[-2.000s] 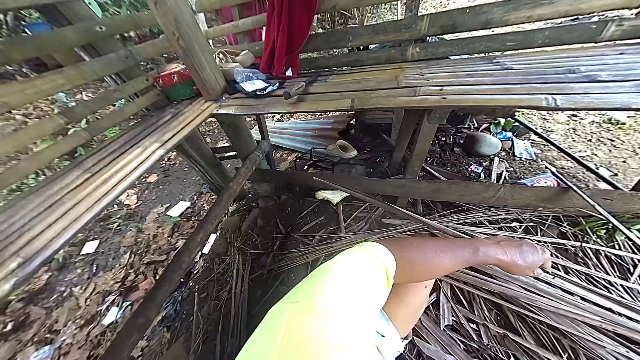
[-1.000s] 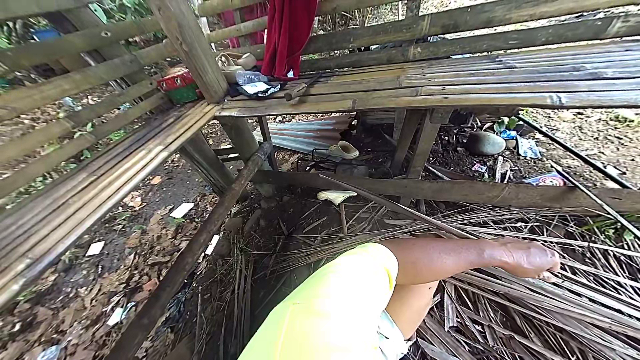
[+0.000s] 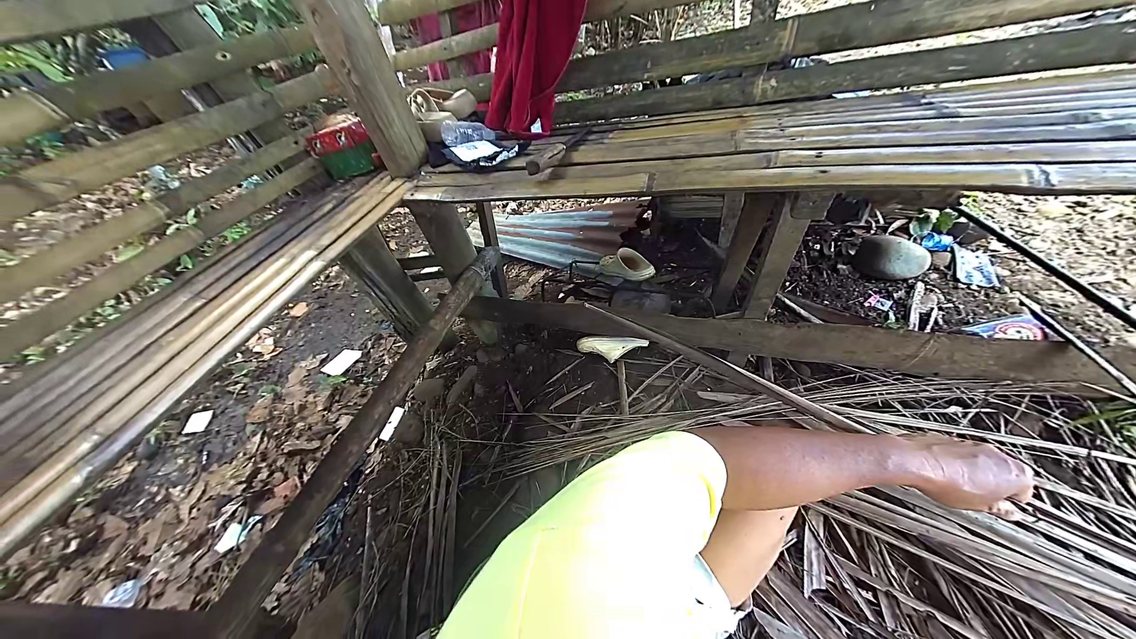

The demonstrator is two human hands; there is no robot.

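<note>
My left hand (image 3: 976,475) reaches to the right from a bright yellow sleeve, palm down, with its fingers curled on a dry palm frond (image 3: 941,510) in a loose heap. The fingertips are mostly hidden, so the exact grip on the strips is unclear. A long thin stalk (image 3: 754,382) slants down from the low wooden beam and passes under the forearm. My right hand is not in view. Part of a bare limb shows below the left forearm. Beyond the arm, a pale shoe (image 3: 612,347) lies near a short stick (image 3: 623,387).
A bamboo bench (image 3: 843,133) meets a second slatted bench (image 3: 222,302). A wooden pole (image 3: 355,444) leans at left. A low beam (image 3: 887,348) crosses behind the fronds. Under the bench are a clog (image 3: 627,264), corrugated metal (image 3: 568,232) and a stone (image 3: 892,257). Red cloth (image 3: 537,62) hangs above.
My left hand has shifted slightly to the right over the dry fronds. The benches, pole and shoe keep their places.
</note>
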